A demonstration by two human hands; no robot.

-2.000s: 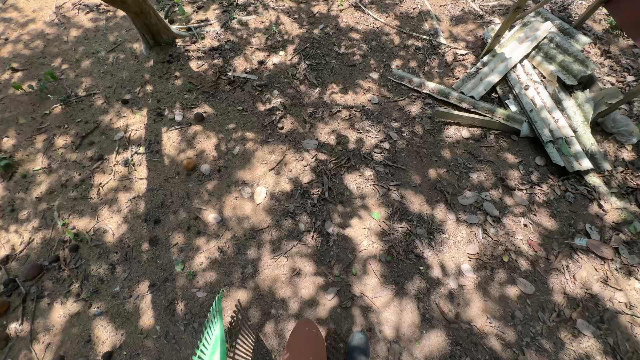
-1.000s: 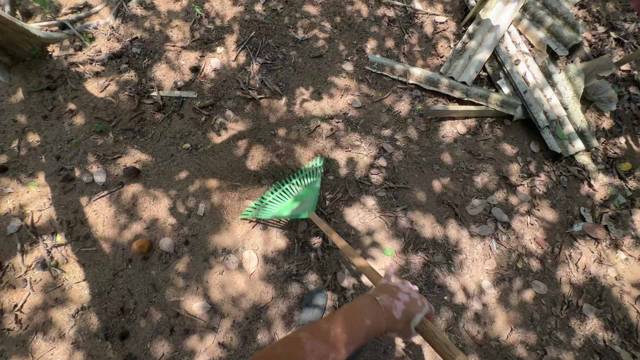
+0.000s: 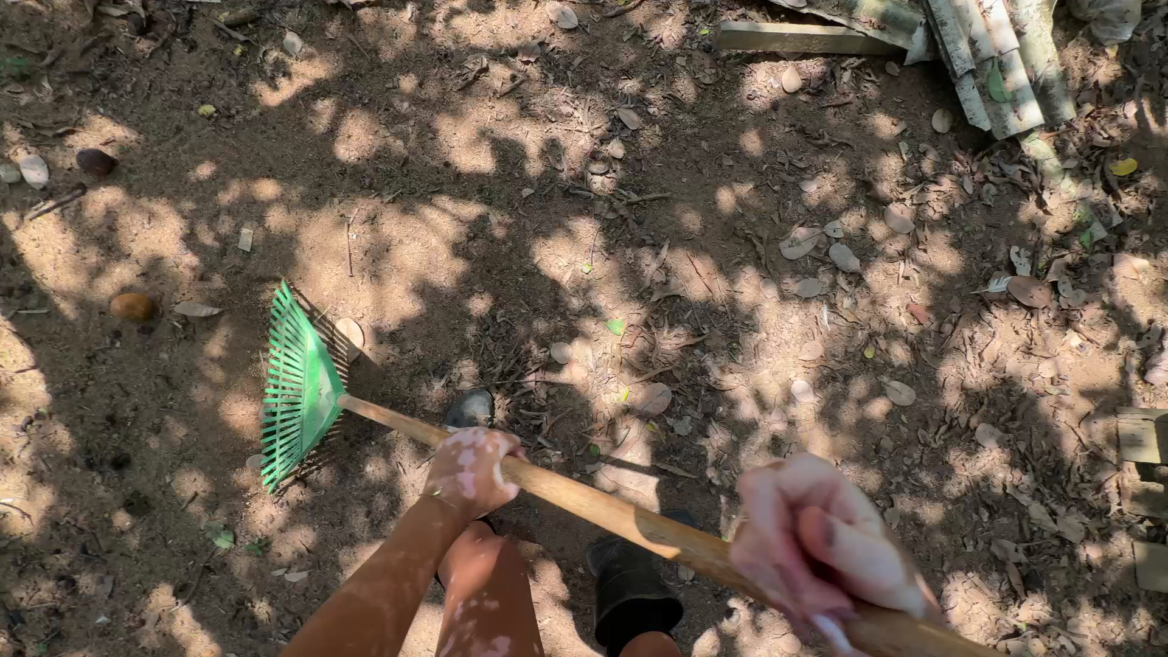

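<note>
A green leaf rake (image 3: 306, 392) with fanned tines is at the left, low over or on the sandy ground; whether the tines touch it I cannot tell. From its head a wooden handle (image 3: 611, 511) slants down to the lower right. My left hand (image 3: 472, 470) wraps around this handle at lower centre, nearer the rake head. Farther up the handle, at the lower right, my right hand (image 3: 821, 538) is closed around it, slightly blurred.
Corrugated roofing pieces (image 3: 1004, 64) and a wooden board (image 3: 803, 38) lie at the upper right. Dry leaves (image 3: 844, 257) are scattered over the soil. A dark boot (image 3: 630, 589) stands below the handle. Flat blocks (image 3: 1142, 435) lie at the right edge. A brown round object (image 3: 133, 307) rests at the left.
One second ago one hand showed on the handle; now both hands hold it. The rake head has swung so that its tines face left. The view has shifted closer to the feet.
</note>
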